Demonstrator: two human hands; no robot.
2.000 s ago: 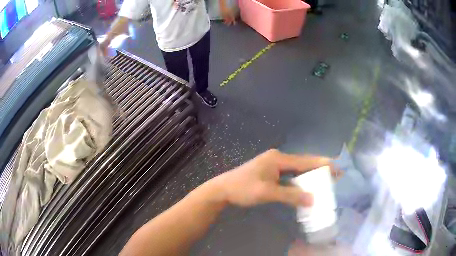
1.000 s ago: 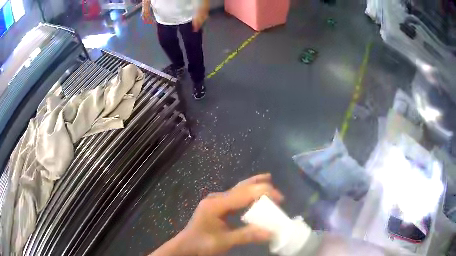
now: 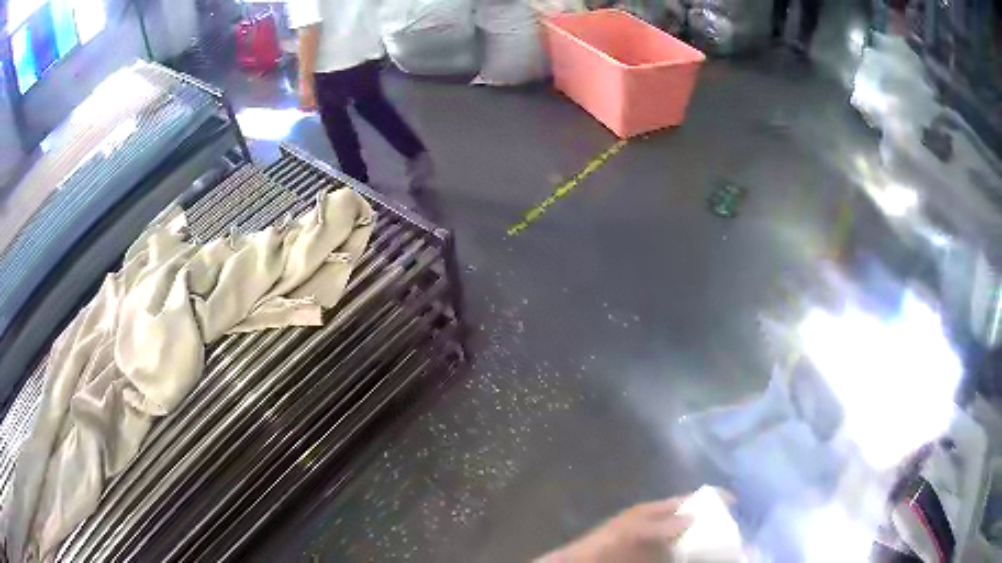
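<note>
My left hand (image 3: 632, 530) is low at the bottom edge, right of centre, partly cut off and blurred. It is closed on a small white bottle (image 3: 709, 528), whose lower part is cut off by the picture's edge. The bottle's label and cap cannot be made out. My right hand is not in view.
Beige garments (image 3: 165, 319) lie on a slatted metal rack (image 3: 319, 379) at left. A person (image 3: 357, 83) walks behind it. A pink crate (image 3: 626, 83) stands beyond yellow floor tape. Pale bagged goods (image 3: 758, 440) with bright glare are at right.
My left hand and the bottle have moved down and right, towards the bottom edge. The person has turned and stepped beyond the rack. The view has shifted, showing more of the crate.
</note>
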